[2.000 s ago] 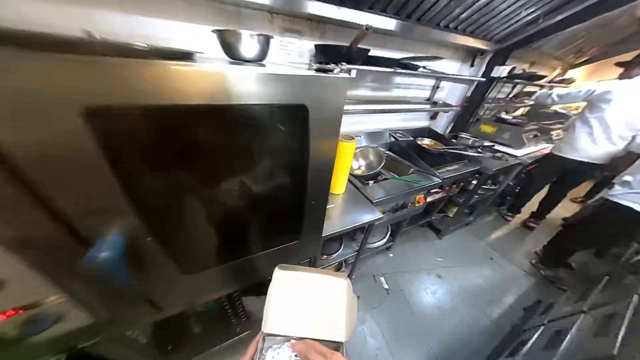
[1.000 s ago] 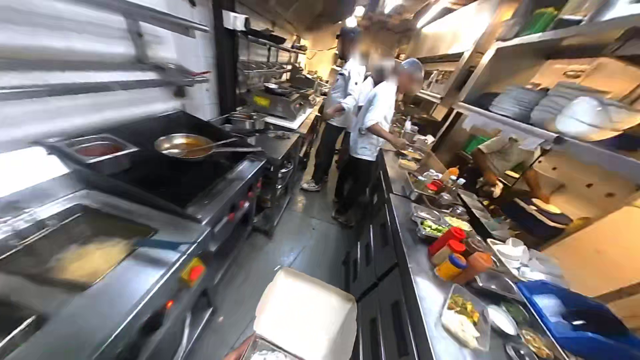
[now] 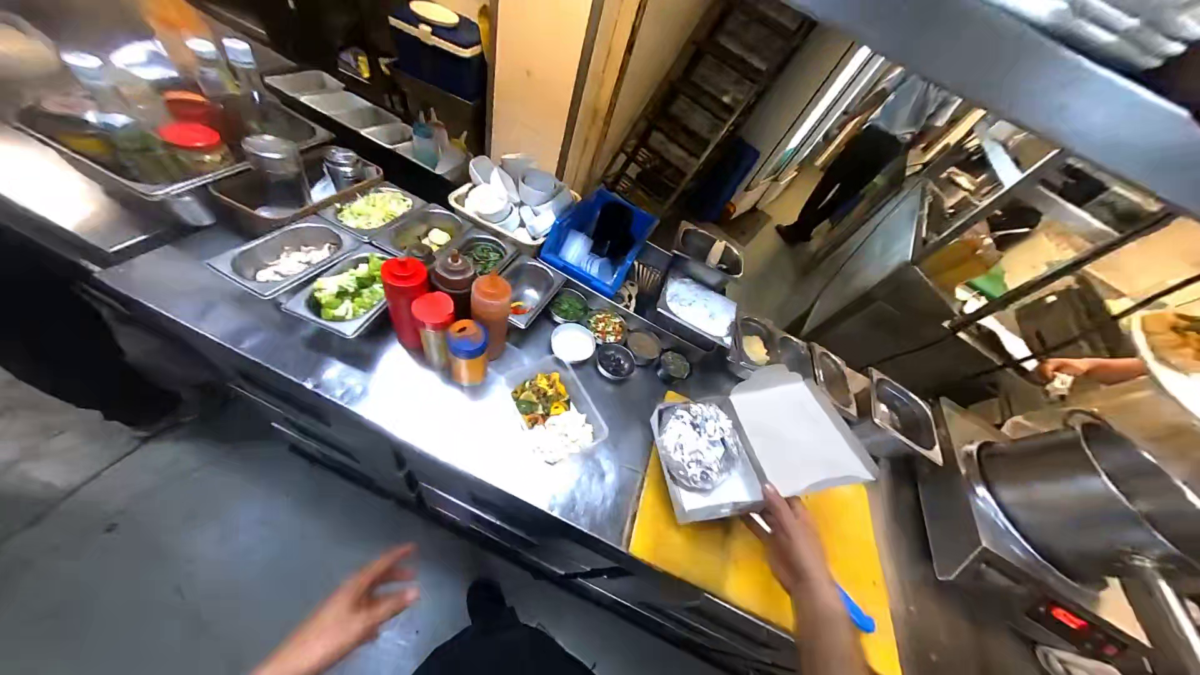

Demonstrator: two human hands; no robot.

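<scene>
An open white cardboard takeaway box [image 3: 802, 431] rests on a yellow cutting board [image 3: 750, 562], its lid folded back to the right. Inside it lies a foil-wrapped item [image 3: 698, 445]. My right hand [image 3: 787, 539] is at the box's front corner, fingertips touching or just beside the edge; a firm grip cannot be made out. Below that wrist, a blue handle [image 3: 856, 609] shows on the board. My left hand [image 3: 361, 600] hangs over the floor in front of the counter, fingers apart and holding nothing. A clear plastic container of vegetables and white food [image 3: 553, 412] stands left of the board.
Squeeze bottles [image 3: 405, 302], metal pans of broccoli [image 3: 349, 292] and other ingredients, and small bowls [image 3: 573, 343] stand along the steel counter [image 3: 309, 361]. A blue crate [image 3: 600, 239] is behind. At right stands a large steel pot [image 3: 1050, 497]; another person's hand [image 3: 1092, 368] shows beyond.
The view has swung right from the oven and stoves to the counter. The open box, earlier in front of me with my hands at it, now rests on the yellow board; my left hand is away from it.
</scene>
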